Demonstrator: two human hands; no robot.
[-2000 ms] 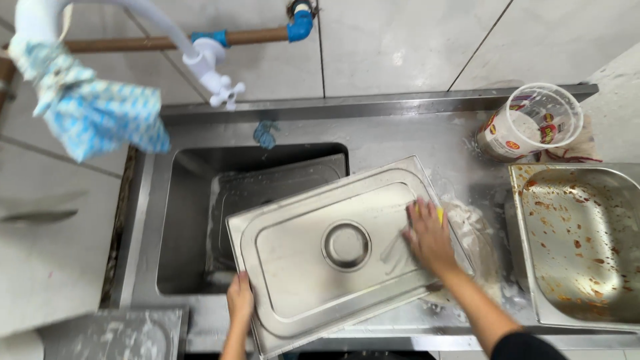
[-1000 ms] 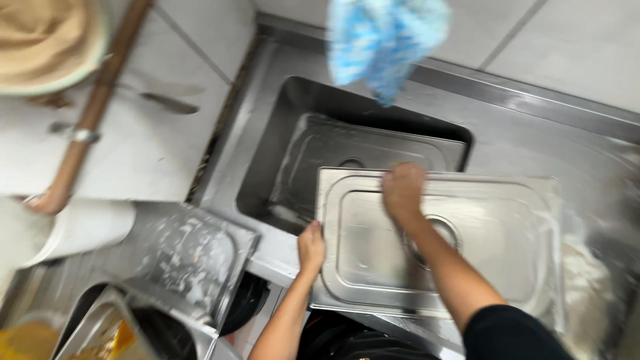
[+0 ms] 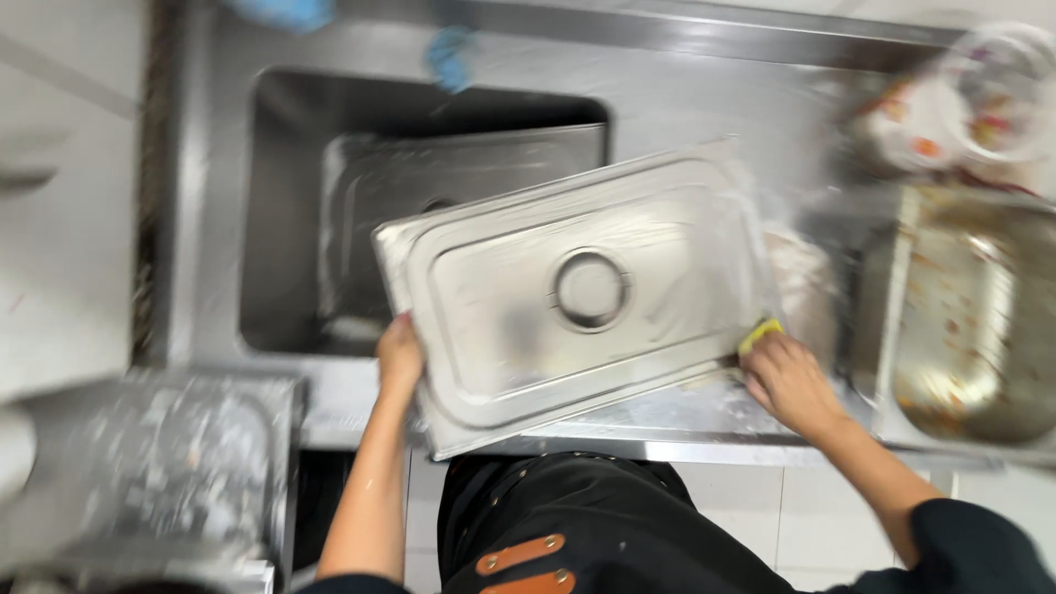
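A rectangular stainless steel pan lid point(image 3: 511, 280) with a round recess in its middle lies tilted over the front right of the sink basin point(image 3: 285, 247) and the steel counter. My left hand point(image 3: 401, 355) grips its left edge, the thumb on top and the other fingers hidden beneath. At the lid's lower right corner my right hand point(image 3: 780, 375) holds a yellow sponge point(image 3: 760, 335) against the edge. A second steel lid point(image 3: 495, 161) rests inside the basin, partly covered by the first.
On the right stand a deep steel pan point(image 3: 891, 330) with brown residue and a clear plastic tub point(image 3: 907, 132). A whitish wet cloth or bag point(image 3: 796, 280) lies beside the lid. A blue cloth point(image 3: 450, 58) is behind the basin. A soapy steel tray point(image 3: 190, 462) sits at lower left.
My right hand has moved from the middle of the lid to its lower right corner. The lid has turned, its right end now higher. The view has swung right since one second ago.
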